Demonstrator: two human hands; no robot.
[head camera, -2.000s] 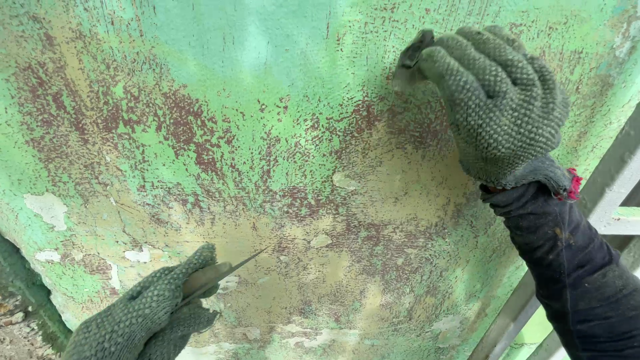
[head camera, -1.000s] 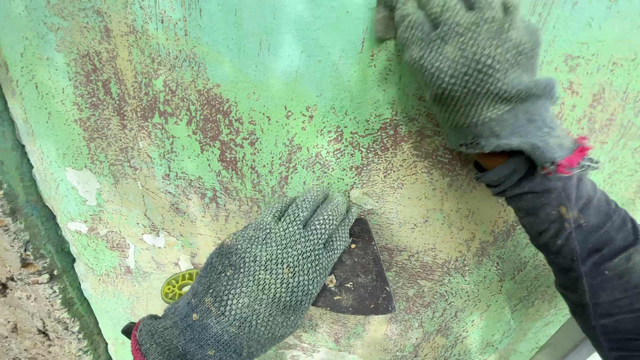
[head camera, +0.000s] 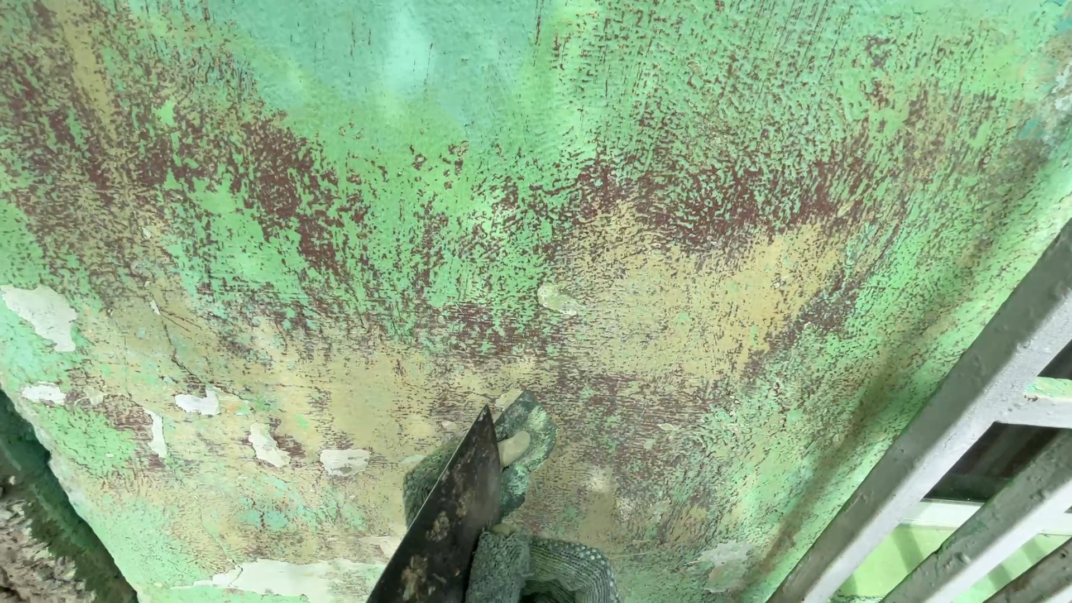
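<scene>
At the bottom centre, a dark, stained, wide-bladed scraper (head camera: 444, 519) is seen nearly edge-on, its narrow corner pointing up. Behind that blade, the green-grey gloved fingers of what looks like my left hand (head camera: 528, 431) close around a pale piece, perhaps the handle. Close to the blade's lower right is another gloved part, probably my right hand (head camera: 548, 569), curled and cut off by the frame's edge; whether it holds a tool cannot be told. Beyond the hands spreads a wall of worn green paint (head camera: 502, 226) with maroon and tan layers and pale bare patches.
A grey metal grille (head camera: 930, 444) crosses the lower right, with an opening behind its bars. At the lower left, a dark green edge (head camera: 50, 494) borders rough, crumbly material (head camera: 33, 553).
The raised right hand has left the upper wall. The wide blade, face-on below my left hand one second ago, now stands nearly edge-on at the bottom centre. The view has shifted.
</scene>
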